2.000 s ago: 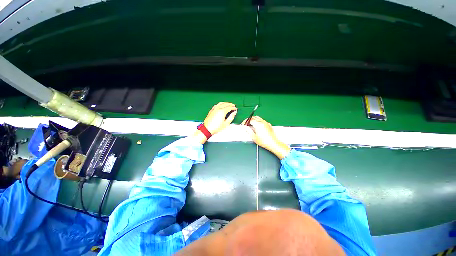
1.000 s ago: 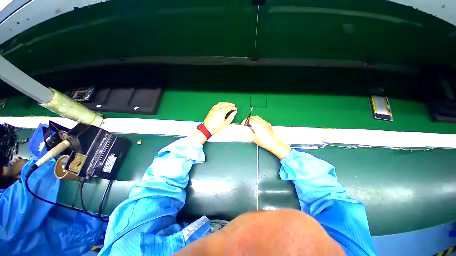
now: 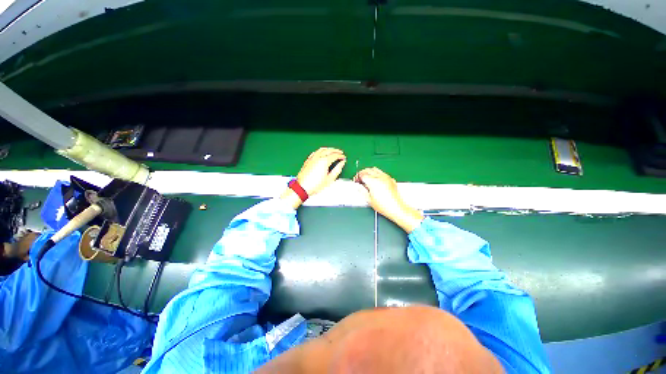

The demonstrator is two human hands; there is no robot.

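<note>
My left hand (image 3: 320, 171) rests on the white edge rail (image 3: 248, 184), a red band at its wrist. Its fingers are curled, with a small black thing between thumb and fingers, too small to name. My right hand (image 3: 384, 193) also rests on the rail, just right of my left hand, not touching it. Its fingertips pinch thin tweezers (image 3: 358, 170), mostly hidden, with the thin tip pointing up over the green conveyor belt (image 3: 445, 159).
An electronic unit (image 3: 566, 156) lies on the belt at right, black trays (image 3: 191, 145) at left. A soldering station (image 3: 150, 223) with iron (image 3: 77, 223) and tip-cleaner cup (image 3: 93, 244) stands left. A neighbour's blue sleeve shows at lower left.
The unit and the left trays have shifted right with the belt. The tweezers in my right hand look shorter and more upright. My left hand has barely moved.
</note>
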